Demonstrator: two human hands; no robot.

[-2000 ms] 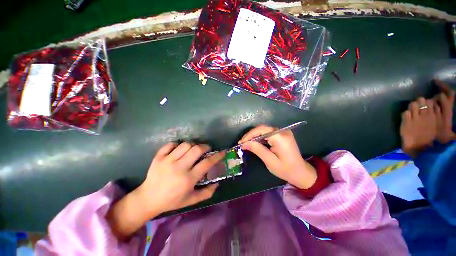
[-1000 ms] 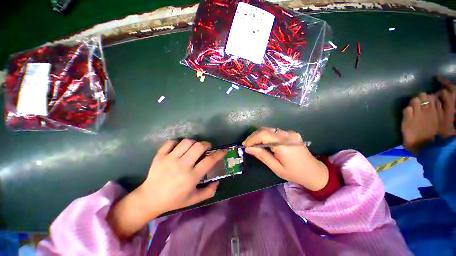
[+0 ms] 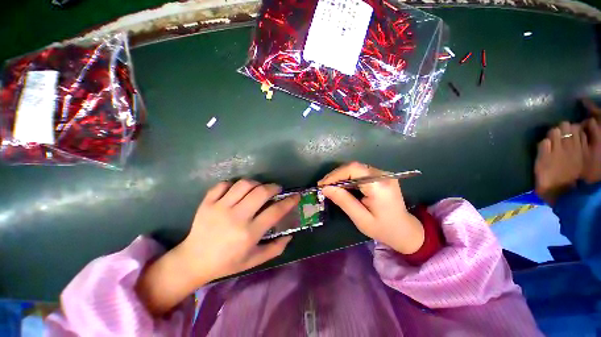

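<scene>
A half-assembled handset (image 3: 288, 217) lies on the dark green mat near its front edge, with a green circuit board (image 3: 310, 208) and silver patches showing at its right end. My left hand (image 3: 230, 227) holds it from the left, fingers over the top side and thumb along the near side, hiding its left part. My right hand (image 3: 374, 203) grips thin metal tweezers (image 3: 389, 176) like a pen, the back end pointing right. The tweezer tip is at the handset's upper right corner, partly hidden by my fingertips.
Two clear bags of red parts lie beyond my hands, one at the left (image 3: 92, 112) and one at the centre (image 3: 389, 49). Loose red slivers (image 3: 483, 59) lie right of the centre bag. Small white scraps (image 3: 211, 122) lie about. Another person's hands (image 3: 560, 158) are at the right.
The tweezers have swung in my right hand, their back end now showing again beyond the hand, tilted slightly up. My left hand still holds the handset. The whole view has shifted slightly.
</scene>
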